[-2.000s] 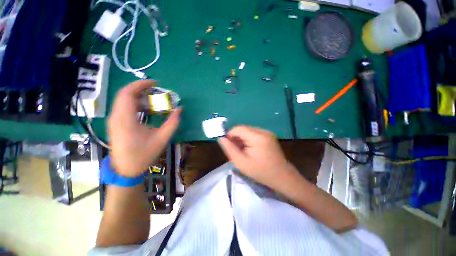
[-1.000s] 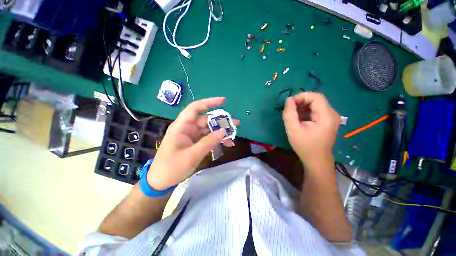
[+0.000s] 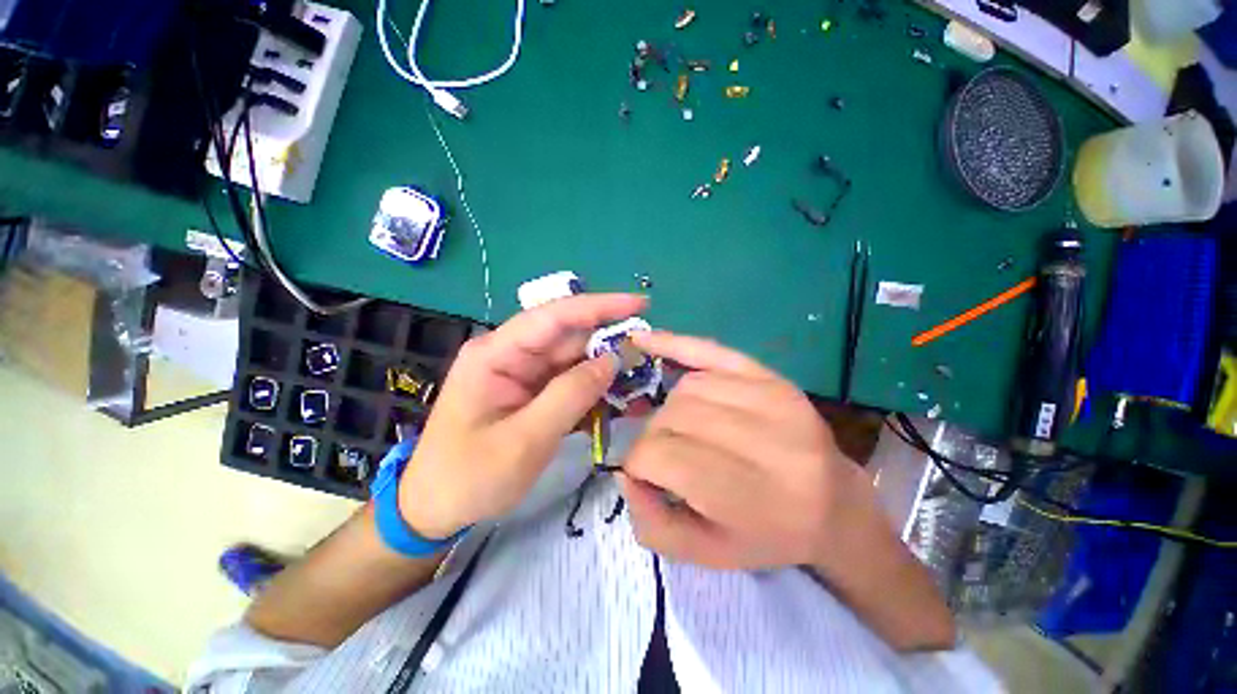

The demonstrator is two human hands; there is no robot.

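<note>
My left hand (image 3: 495,420) holds a small white-and-silver inner frame with a circuit board (image 3: 624,355) between thumb and fingers, above the bench edge. My right hand (image 3: 733,454) touches the frame's right side with its fingertips. A yellow strip (image 3: 598,437) hangs below the frame. A thin black bracket (image 3: 581,502) shows under the right hand; its hold is partly hidden by the fingers. A white rounded piece (image 3: 550,289) lies on the mat just behind the left fingers. A second smartwatch (image 3: 407,224) lies on the mat at left.
A black parts tray (image 3: 285,366) with watch faces is below the bench edge at left. Small parts (image 3: 722,170) and a black bracket (image 3: 822,191) lie on the mat. Tweezers (image 3: 855,321), an orange stick (image 3: 973,312), a black cylinder (image 3: 1053,339) and a round dark dish (image 3: 1004,138) are at right.
My right hand has moved left from the mat to the frame, and a black bracket now shows beneath it. The view has shifted, and a white piece now shows behind my left hand.
</note>
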